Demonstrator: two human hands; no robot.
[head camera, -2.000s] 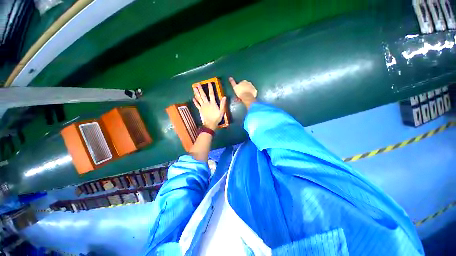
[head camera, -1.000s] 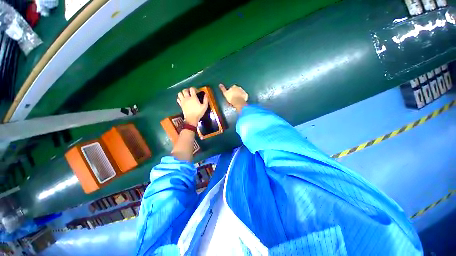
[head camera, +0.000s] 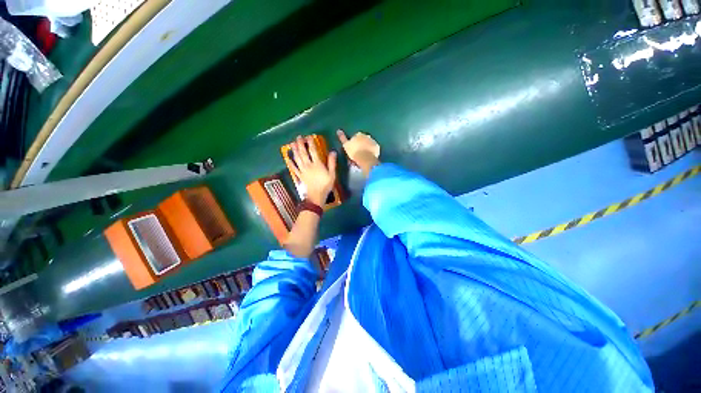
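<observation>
An orange frame (head camera: 333, 196) with a dark centre lies on the green bench (head camera: 461, 100) in front of me. My left hand (head camera: 314, 173) lies flat over it, fingers spread, and hides most of its centre. My right hand (head camera: 360, 147) is just right of the frame, thumb raised and fingers curled. Whether it holds something small cannot be told. A second orange fixture (head camera: 265, 207) with a pale striped face lies just left of the framed unit.
Two orange blocks (head camera: 138, 257) with ribbed faces stand at bench left, below a pale arm (head camera: 100, 183). Rows of weighted blocks (head camera: 200, 295) are low left. A clear film (head camera: 646, 73), white-framed parts (head camera: 659, 11) and a parts tray (head camera: 669, 140) are at right.
My left hand has moved from the frame's upper left edge back over its centre, covering the dark surface again. My right hand has stayed beside the frame.
</observation>
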